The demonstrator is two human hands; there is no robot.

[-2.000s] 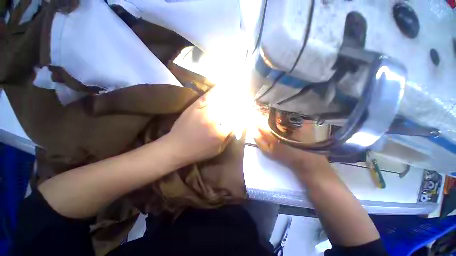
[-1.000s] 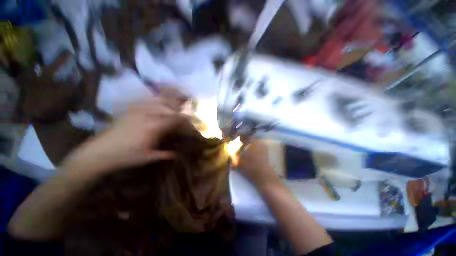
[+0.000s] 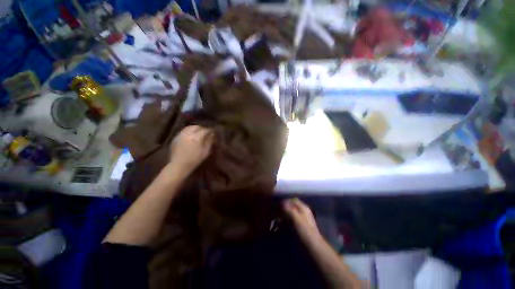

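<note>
The brown garment fabric (image 3: pixel 243 124) lies bunched left of the needle area and hangs over the table's front edge. My left hand (image 3: pixel 193 148) is closed on the brown fabric near its middle. My right hand (image 3: pixel 298 213) is below the table's front edge, by the lower right side of the fabric, with fingers curled; blur hides whether it holds anything. The white sewing machine (image 3: pixel 361 76) stands right of the fabric, with its lamp glow on the bed. White-backed panels (image 3: pixel 155 82) lie behind the brown cloth.
A dark flat rectangle (image 3: pixel 351 132) lies on the machine bed, with a thin yellow-green tool (image 3: pixel 391 153) beside it. A gold thread cone (image 3: pixel 90 93) stands at left on another machine's table. Red cloth (image 3: pixel 381 34) is behind the machine. Blue plastic (image 3: pixel 474 248) is at lower right.
The view has pulled back from the machine. The brown fabric is now left of the needle area, no longer at the needle. My right hand has moved from the needle down below the table edge.
</note>
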